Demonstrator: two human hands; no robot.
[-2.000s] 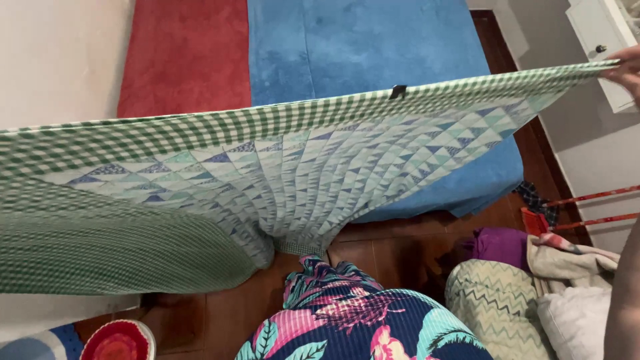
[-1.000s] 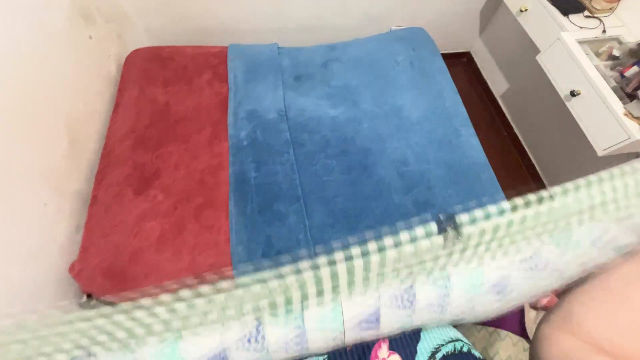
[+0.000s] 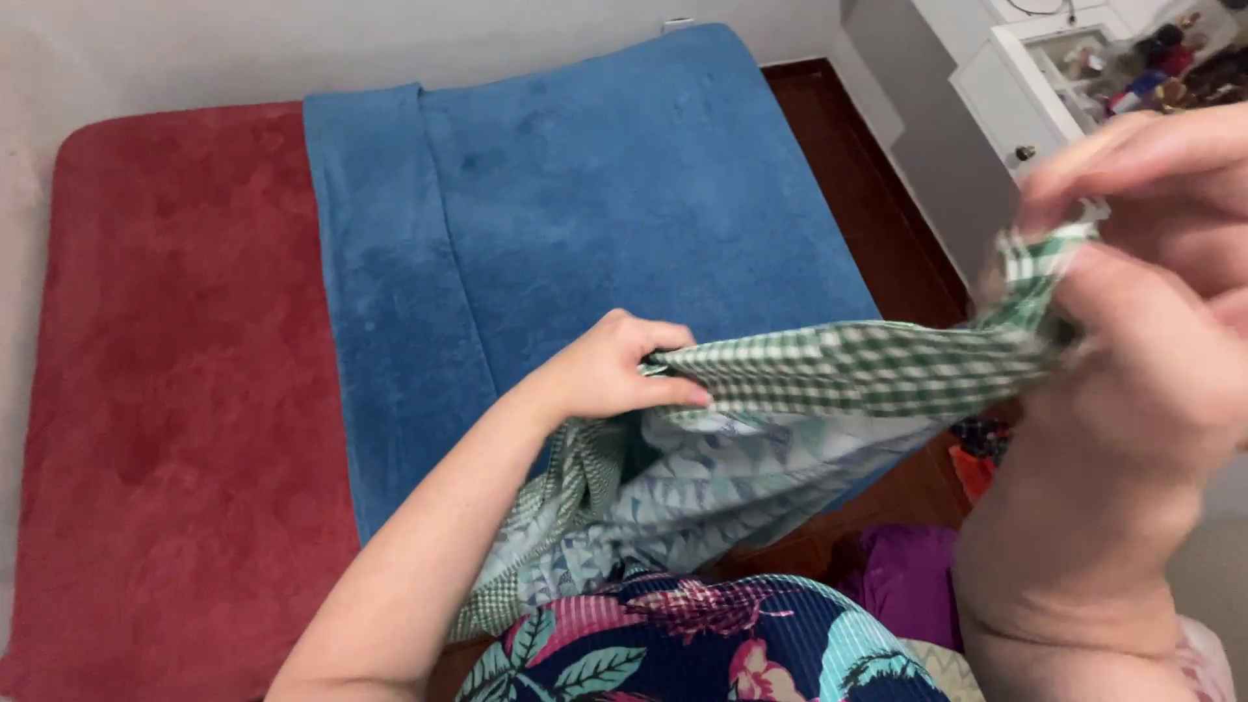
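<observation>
A patterned cloth sheet (image 3: 721, 478) with a green-and-white gingham border (image 3: 848, 370) hangs in front of my body. Near the middle of the view, my left hand (image 3: 624, 366) pinches the border between thumb and fingers. My right hand (image 3: 1141, 253), large and blurred at the right, grips the border's other end, raised and close to the camera. Between the two hands the border runs as a gathered band, and the triangle-print part falls below it in folds. Beyond the cloth lies a bed with a blue blanket (image 3: 624, 214) beside a red cover (image 3: 175, 390).
A white cabinet with an open drawer (image 3: 1014, 107) holding small items stands at the upper right. Reddish-brown floor (image 3: 858, 195) runs between bed and wall. Purple fabric (image 3: 907, 575) lies low at the right, near a red object (image 3: 975, 473).
The sheet was stretched wide across the view; now it is bunched between both hands. My left hand, out of sight before, has come to the middle and holds the border.
</observation>
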